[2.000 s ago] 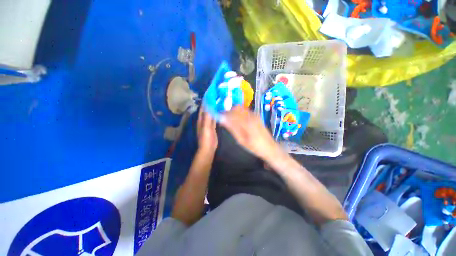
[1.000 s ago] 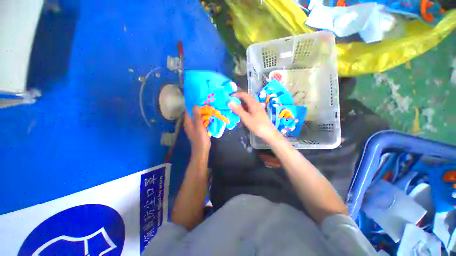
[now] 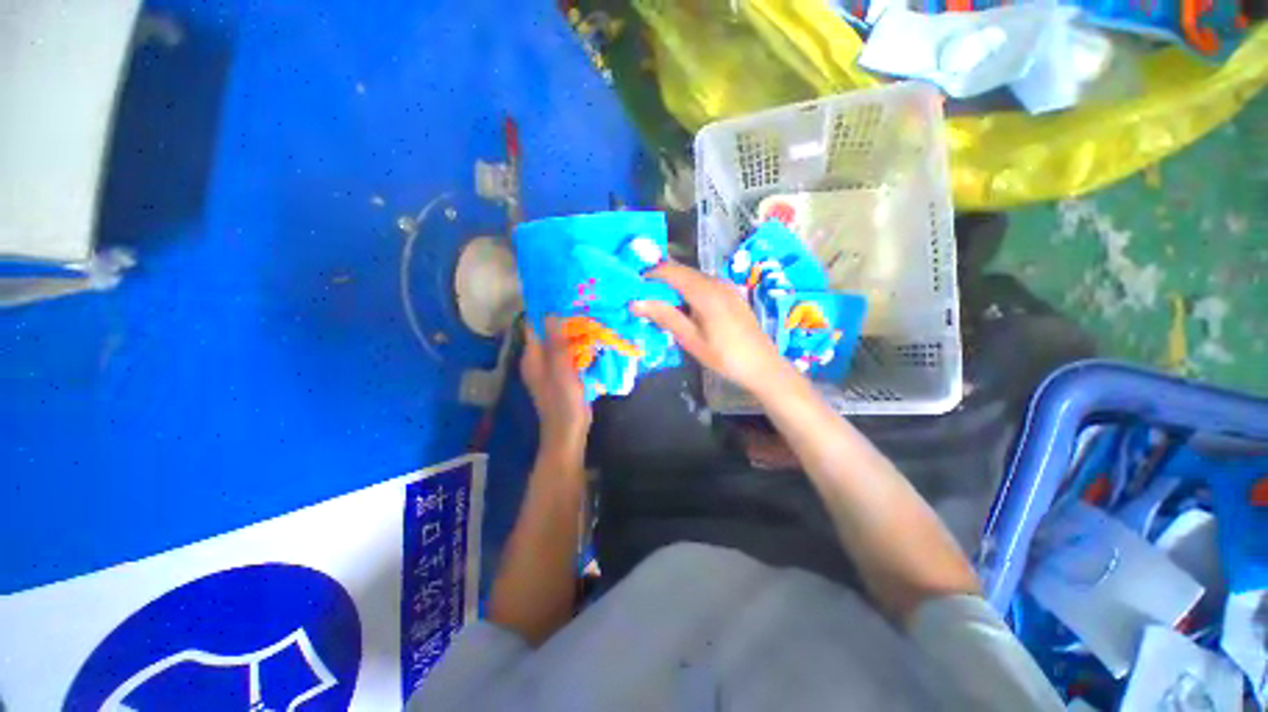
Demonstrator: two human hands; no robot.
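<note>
A bright-blue sewn panel (image 3: 591, 271) with an orange appliqué part and white raised parts is held up at the filling nozzle (image 3: 487, 285), its blue face towards me. My left hand (image 3: 558, 383) grips its lower left edge, beside the orange part. My right hand (image 3: 709, 327) holds its right side, fingers by a white raised part. The panel's left edge overlaps the nozzle's rim, and the nozzle's tip is hidden behind it. Both hands are bare.
A white perforated basket (image 3: 950, 264) right of my hands holds several blue pieces (image 3: 821, 334). A blue tub (image 3: 1036, 417) with pieces is at lower right, a yellow bag (image 3: 1057, 160) with more at top right. The blue machine wall (image 3: 320, 181) fills the left, with a sign (image 3: 445, 556).
The panel has gone from tilted and folded, with a yellow-orange part to its right, to spread flat facing me. In the last second its top right corner has opened out. Both hands still hold it.
</note>
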